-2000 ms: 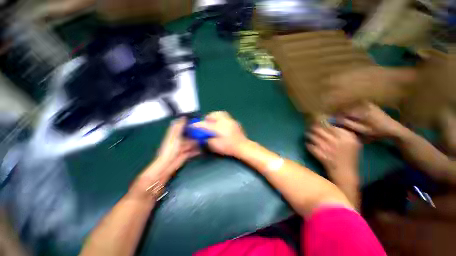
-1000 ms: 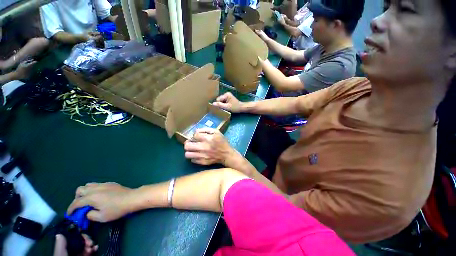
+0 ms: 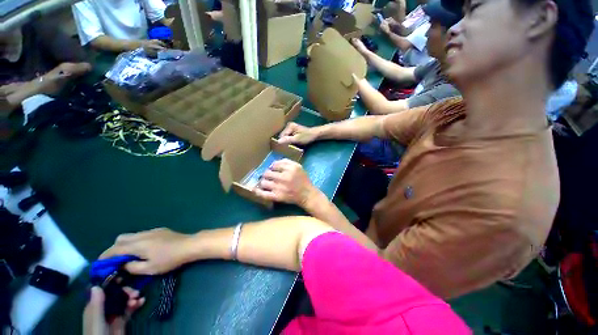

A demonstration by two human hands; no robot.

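My right hand (image 3: 154, 252), with a bracelet at the wrist, holds a bright blue cloth (image 3: 111, 267) at the lower left. My left hand (image 3: 98, 313) is cut off by the bottom edge; its fingers hold a dark power adapter (image 3: 117, 298) just under the cloth. The cloth touches the adapter's upper end. A bundled black adapter cable (image 3: 166, 296) hangs or lies just right of the adapter. The adapter pile (image 3: 19, 245) lies on a white sheet (image 3: 56, 242) at the left edge, with one black block (image 3: 49, 280) apart from it.
A person in a brown shirt (image 3: 459, 196) sits at the right, both hands at an open mailer box (image 3: 252, 186). Behind are a divider tray (image 3: 203, 105), plastic bags (image 3: 154, 65), yellow-green strands (image 3: 141, 134) and a dark cable heap (image 3: 65, 114). Other people sit around the green table (image 3: 124, 196).
Since one second ago the view has shifted slightly, so the table things sit a little further right. My hands stay together at the cloth and adapter. The neighbour's head has turned and tilted.
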